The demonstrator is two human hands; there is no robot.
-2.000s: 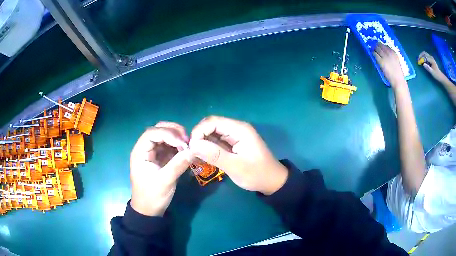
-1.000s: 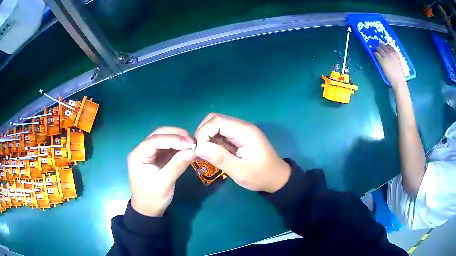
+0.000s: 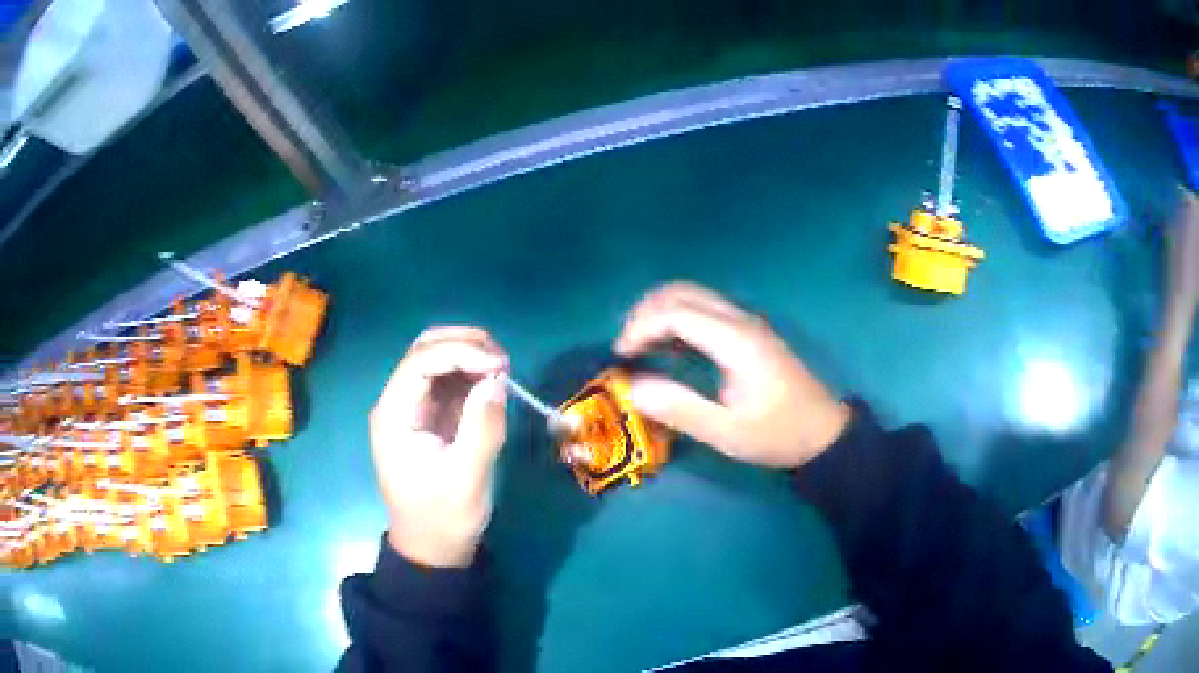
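An orange housing (image 3: pixel 608 434) is at the centre over the green bench, its open side with a dark inner ring facing up and towards me. A thin white lead (image 3: pixel 531 398) runs from its left side to my left hand. My left hand (image 3: pixel 445 427) pinches the lead's free end between thumb and index finger. My right hand (image 3: pixel 721 375) is at the housing's right side, with thumb and fingers around its upper right edge. The lead's end is hidden in my left fingertips. The housing's left edge is blurred.
Rows of orange housings (image 3: pixel 243 401) with white leads stand at left. Another orange housing (image 3: pixel 935 254) with an upright lead is at upper right, beside a blue tray (image 3: pixel 1099 210) of small white parts. A metal rail (image 3: pixel 579 136) edges the bench. Another worker's arm (image 3: pixel 1157 368) is at far right.
My hands have moved apart from their fingertip pinch. My right hand is now at the housing, which shows more fully. The neighbouring worker's hand has left the blue tray. The view has shifted slightly.
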